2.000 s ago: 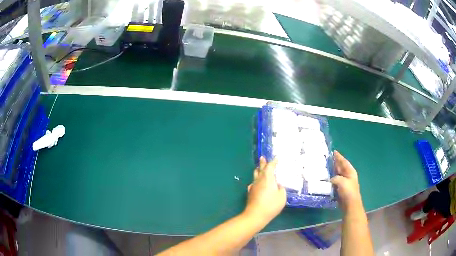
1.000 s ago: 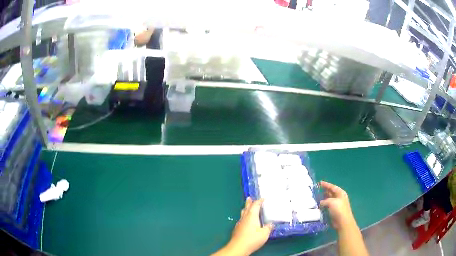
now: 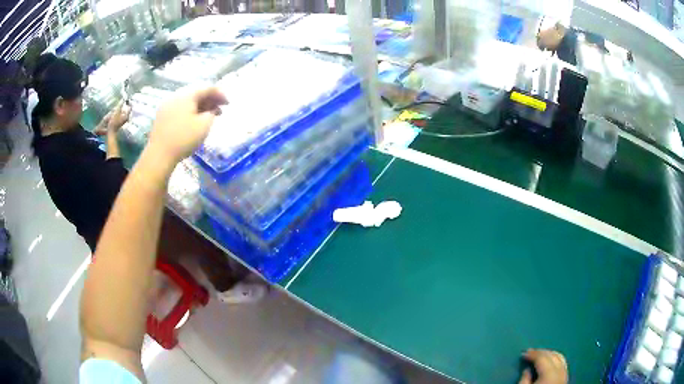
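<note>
A tall stack of blue and clear trays (image 3: 289, 176) stands at the left end of the green bench, with pale contents on top, too bright to make out. My left hand (image 3: 184, 124) is raised at the stack's upper left corner, fingers bent and apart, with nothing seen in it. My right hand (image 3: 546, 367) is low at the bench's front edge, cut off by the picture's bottom edge; its hold cannot be told. A blue tray of white units (image 3: 660, 322) lies at the far right, partly out of view.
A small white cloth or glove (image 3: 367, 214) lies right of the stack. A pale rail (image 3: 525, 196) runs behind. Beyond are a black device with a yellow label (image 3: 529, 101) and a clear bin (image 3: 600, 142). A person (image 3: 71, 165) sits at left, near a red stool (image 3: 176, 304).
The view has swung left. Both hands have left the filled tray, which now shows at the right edge. My left hand has moved up to the side stack.
</note>
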